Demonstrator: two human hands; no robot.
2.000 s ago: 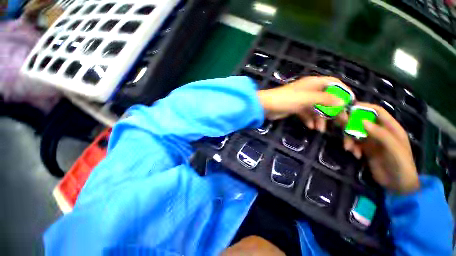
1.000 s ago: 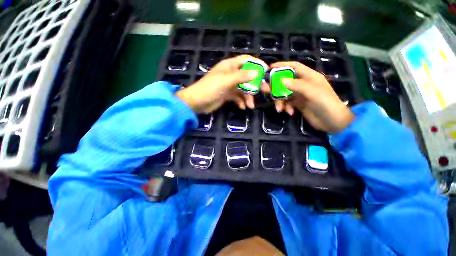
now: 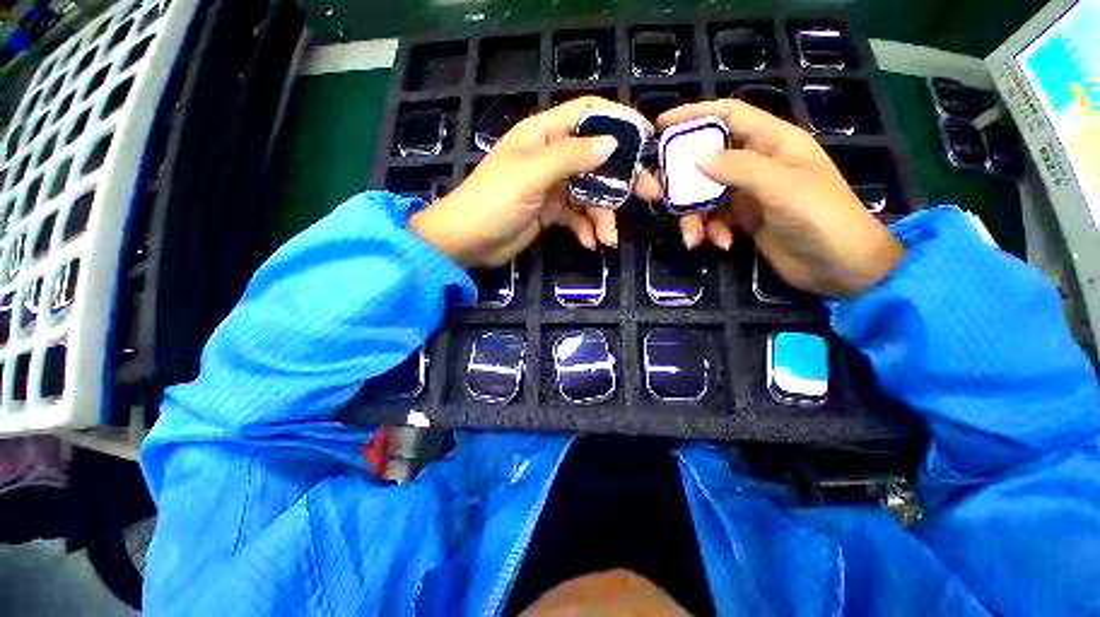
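My left hand (image 3: 513, 187) holds a smartwatch unit (image 3: 607, 158) with a dark face and a white patch near its lower edge; the thumb lies on the glass. My right hand (image 3: 784, 193) holds a second smartwatch unit (image 3: 692, 181) with a solid white display, thumb on its face. Both bare hands are above the black foam tray (image 3: 519, 419), the two watches side by side. Dark watches sit in the tray's pockets; one watch at the lower right (image 3: 799, 365) is lit blue and white. The fingers partly hide the watches' backs.
A white tray (image 3: 91, 350) of dark watches is at the left, beside stacked black trays (image 3: 199, 229). A tester instrument (image 3: 1068, 115) with a bright screen is at the right edge. Loose watches (image 3: 969, 133) lie near it. A red and metal item (image 3: 398, 451) is at the tray's near edge.
Both watch displays were green; the left hand's is now mostly dark and the right hand's white. The hands still hold them. The view has shifted slightly since one second ago.
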